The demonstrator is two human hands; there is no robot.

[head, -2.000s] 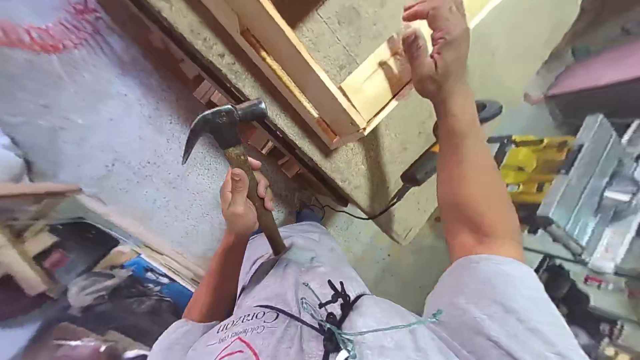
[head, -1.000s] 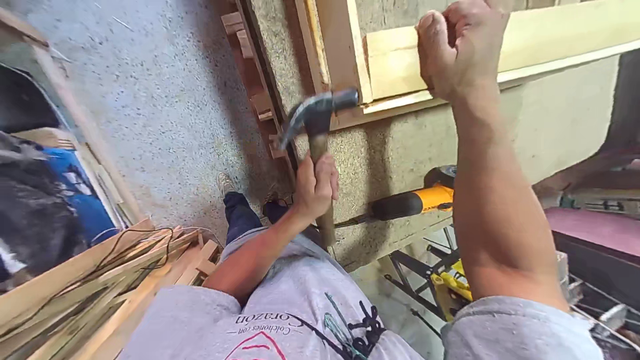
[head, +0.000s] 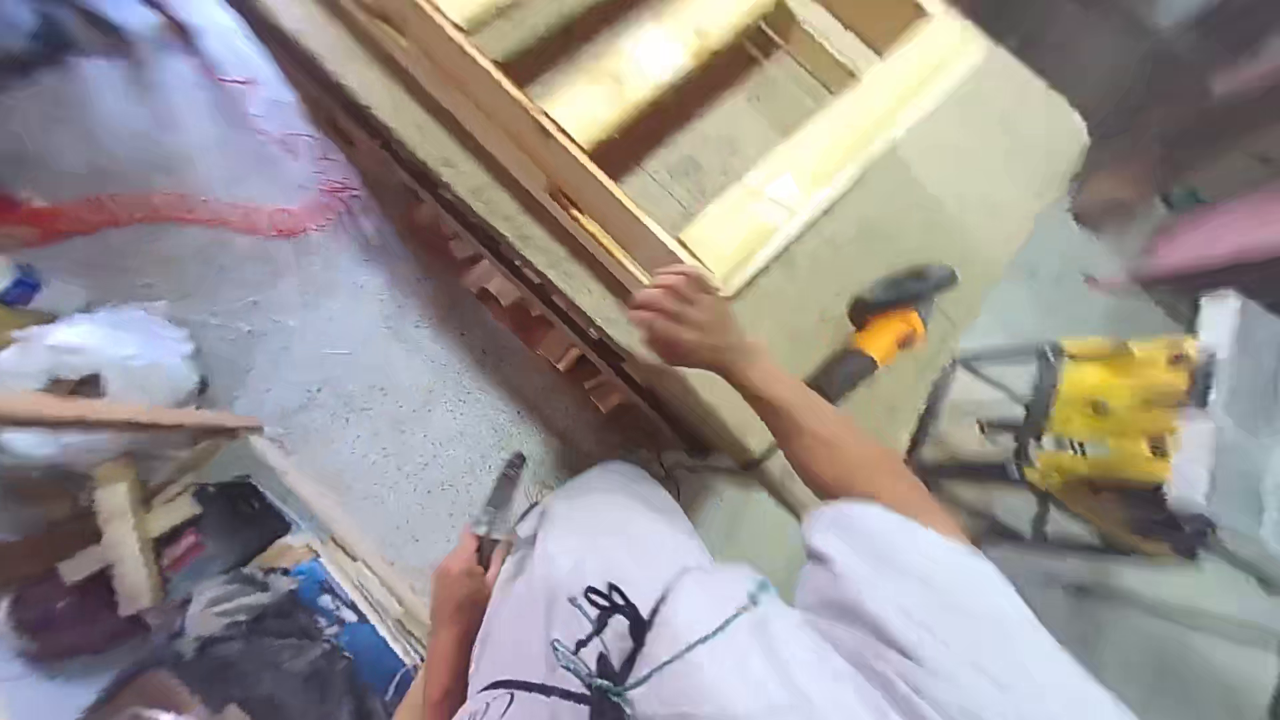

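My left hand [head: 462, 590] is low at the left of my apron, closed around a narrow dark grey tool [head: 503, 497] that points up and away from me. Blur hides whether this is the claw hammer. My right hand [head: 685, 318] rests with bent fingers on the near corner of a wooden frame [head: 640, 232], which has pale cross slats. The frame lies on a worn, pale work surface [head: 985, 150]. To the right of my right hand, an orange and black power tool [head: 885, 335] lies on that surface, partly behind my forearm.
A yellow and black machine on a stand [head: 1115, 415] is at the right. Short wood blocks [head: 545, 335] line the left side of the work surface. Wood offcuts [head: 130, 540], a white bag [head: 110, 365] and dark and blue material [head: 350, 635] lie at the lower left.
My right hand has come down from the frame's side board to its near corner. My left hand has lowered away from the frame; the claw hammer's head, plain before, is not recognizable now. The view has turned.
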